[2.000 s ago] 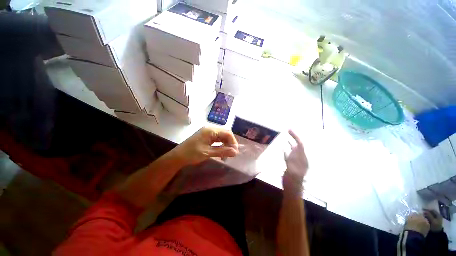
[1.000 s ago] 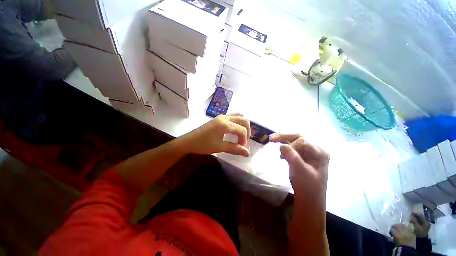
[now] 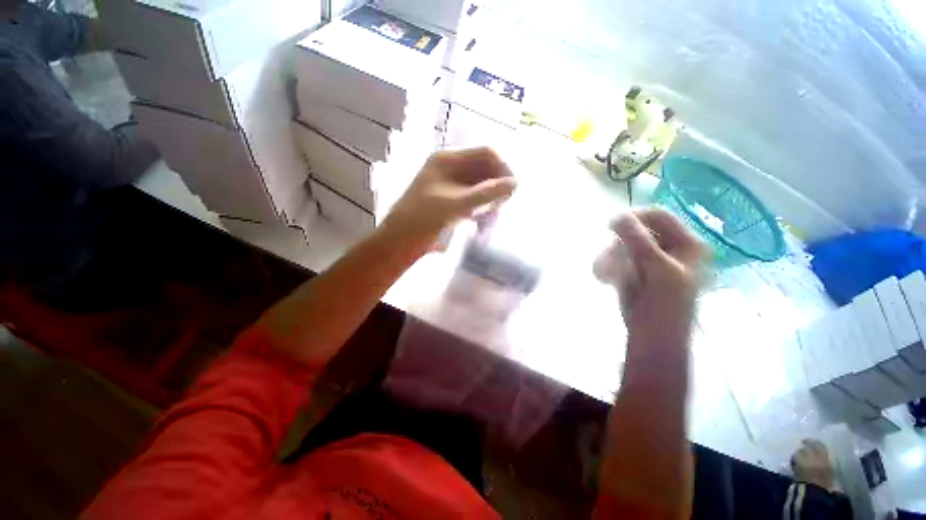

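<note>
My left hand (image 3: 465,185) is raised over the table with its fingertips pinched on clear plastic film. My right hand (image 3: 650,254) is raised to the right, blurred, fingers curled together; whether film is between them I cannot tell. The clear plastic film (image 3: 477,391) hangs below and between the hands, over the table's front edge and my lap. A white carton with a dark picture panel (image 3: 498,266) lies on the table under or behind the film, blurred. The phone is hidden by my left hand and forearm.
White cartons (image 3: 350,76) stand in tall stacks at left, more cartons (image 3: 863,340) at right. A teal mesh basket (image 3: 726,208), a pale yellow-green decorated bag (image 3: 645,132) and a blue heap (image 3: 871,264) are at the back. A person's hand (image 3: 812,465) is at lower right, another person's sleeve (image 3: 61,142) at left.
Both hands have moved up and apart, away from the carton. The film has spread out over the carton and table edge. The phone has gone out of sight.
</note>
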